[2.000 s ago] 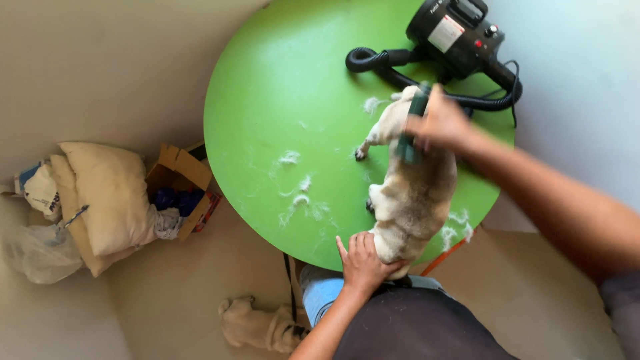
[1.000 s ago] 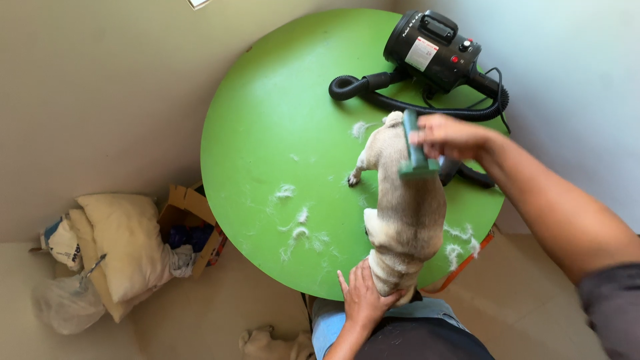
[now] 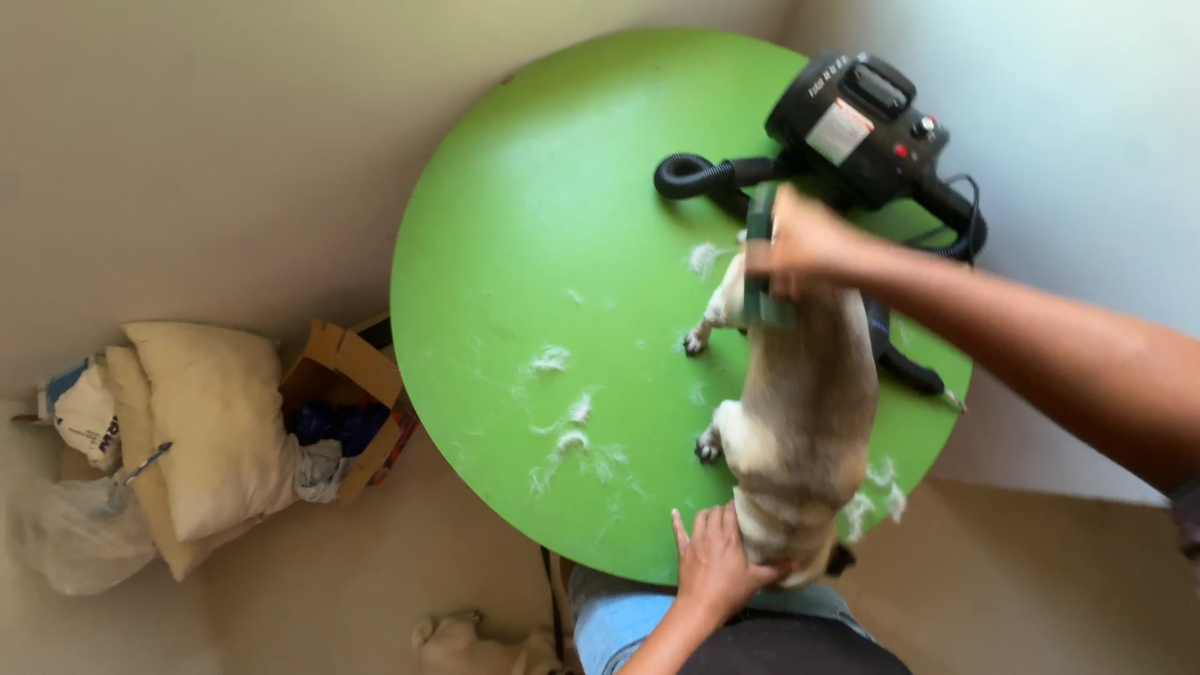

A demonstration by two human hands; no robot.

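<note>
A fawn pug [image 3: 806,403] lies or stands along the right part of a round green table [image 3: 525,234], its head by my body at the near edge. My left hand [image 3: 722,562] rests against its neck, fingers spread on the fur. My right hand [image 3: 816,244], blurred, grips a green grooming tool [image 3: 761,253] over the pug's rump. Tufts of shed fur [image 3: 572,441] lie left of the dog, and more fur [image 3: 872,502] lies to its right.
A black pet dryer [image 3: 862,131] with a coiled hose [image 3: 689,176] sits at the table's far right. On the left are cushions [image 3: 216,422], a cardboard box [image 3: 352,361] and a plastic bag [image 3: 80,534]. Another light-coloured dog [image 3: 478,647] is on the floor below the table.
The green tool stays in my right hand around the pug's rump, its tilt changing between frames. My left hand remains at the neck. The view has shifted slightly.
</note>
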